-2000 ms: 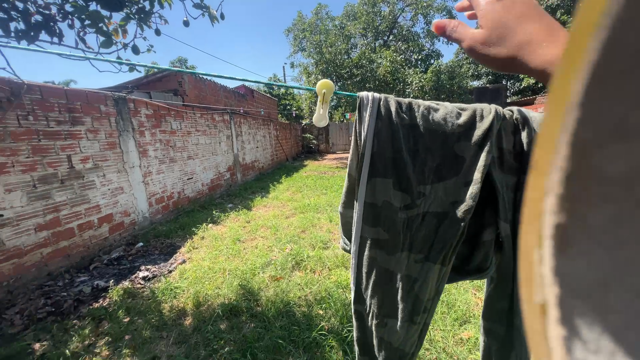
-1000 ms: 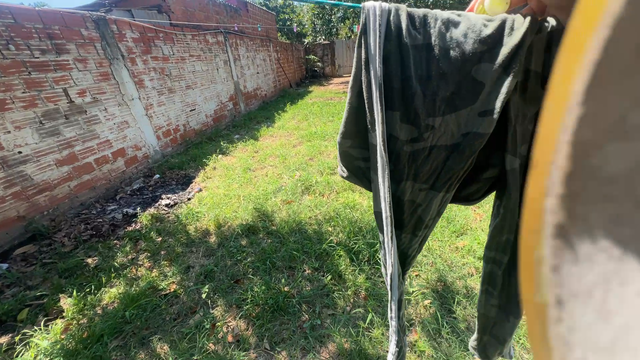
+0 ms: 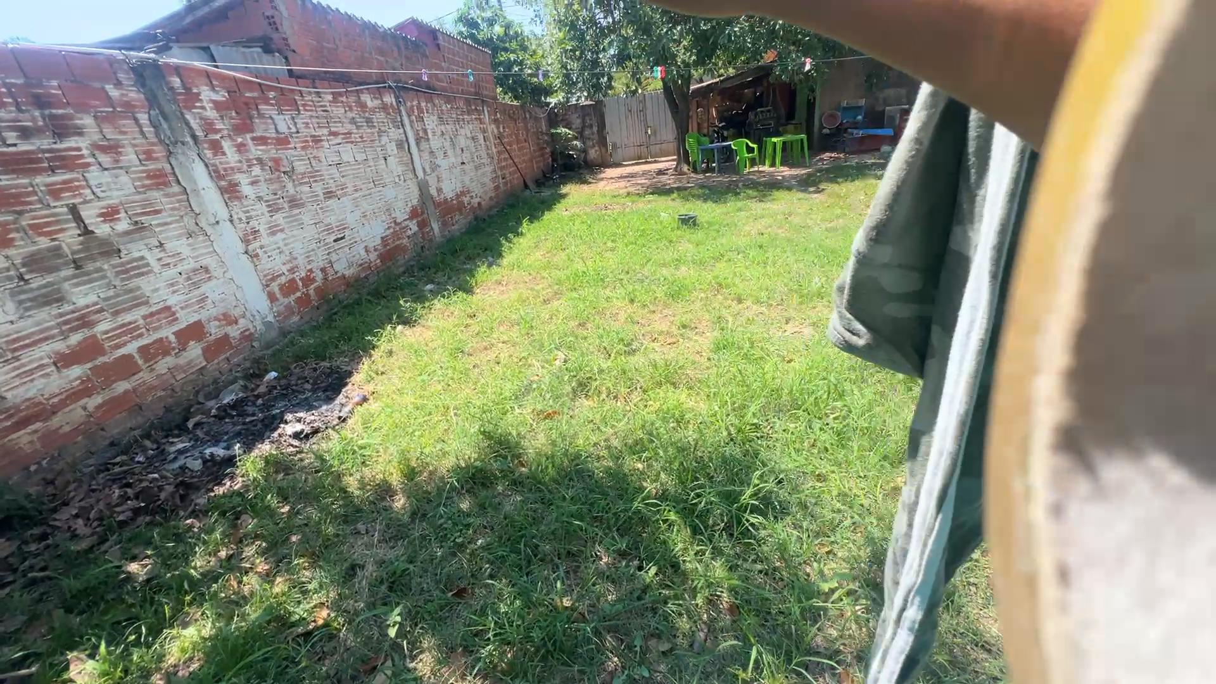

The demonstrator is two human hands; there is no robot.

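A dark green camouflage garment (image 3: 950,313) with a pale grey stripe down its length hangs at the right. Its top is hidden behind a bare forearm, which crosses the upper right corner and seems to be that of my right arm. Only the lower edge of my right hand (image 3: 708,5) shows at the top border; its fingers and anything in them are out of sight. My left hand is not in view. A thin clothesline (image 3: 589,71) with several small coloured clothespins (image 3: 658,72) spans the yard farther off.
A large blurred object with a yellow rim (image 3: 1035,313) blocks the right edge. Along the left runs a brick wall (image 3: 313,180), with dark debris (image 3: 237,427) at its foot. Beyond the grass stand a tree (image 3: 677,114), green chairs (image 3: 746,154) and a grey gate (image 3: 638,126).
The view has swung, and the garment now sits farther right. Two seconds ago a yellow clothespin was on the line beside it; one second ago a hand was at a yellow clothespin.
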